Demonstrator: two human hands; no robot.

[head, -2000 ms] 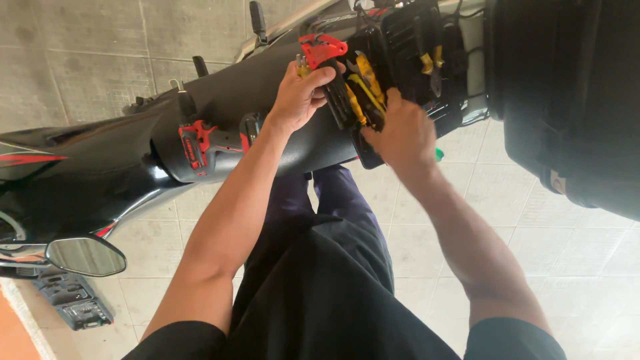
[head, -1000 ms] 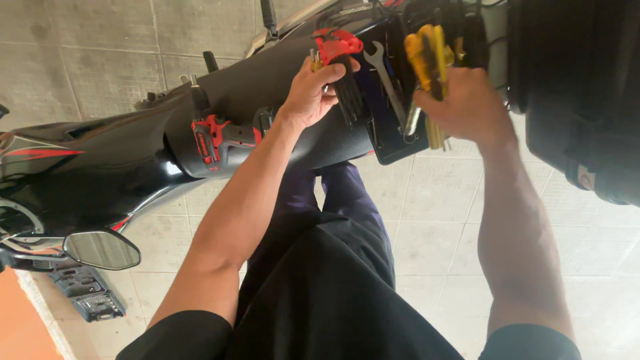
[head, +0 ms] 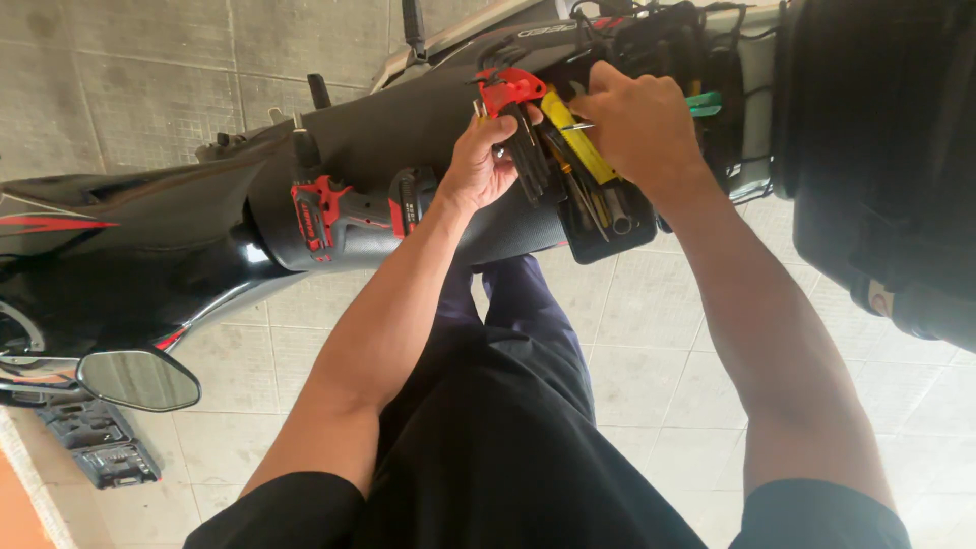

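Observation:
My left hand [head: 488,156] grips a hex key set in a red holder [head: 512,88], its dark keys fanned downward, with small metal shafts beside the thumb. Over a black tray [head: 610,250] at the tail end of the motorcycle seat, my right hand [head: 640,122] has its fingers bent down among tools. A thin metal shaft sticks out left of it and a green handle [head: 703,104] right of it, perhaps one screwdriver running through the fist. Below lie a yellow tool [head: 572,130], a wrench [head: 621,221] and thin-shafted tools; the fingertips are partly hidden.
A red and black cordless drill [head: 324,213] rests on the motorcycle seat [head: 366,137]. A large black top case [head: 877,152] stands at the right. The mirror [head: 139,379] juts out lower left, above an open tool case [head: 103,446] on the tiled floor.
One second ago my right hand held several yellow-handled tools above the tray; now they are out of that hand, and it is farther left over the tray. My left hand still holds the red hex key set.

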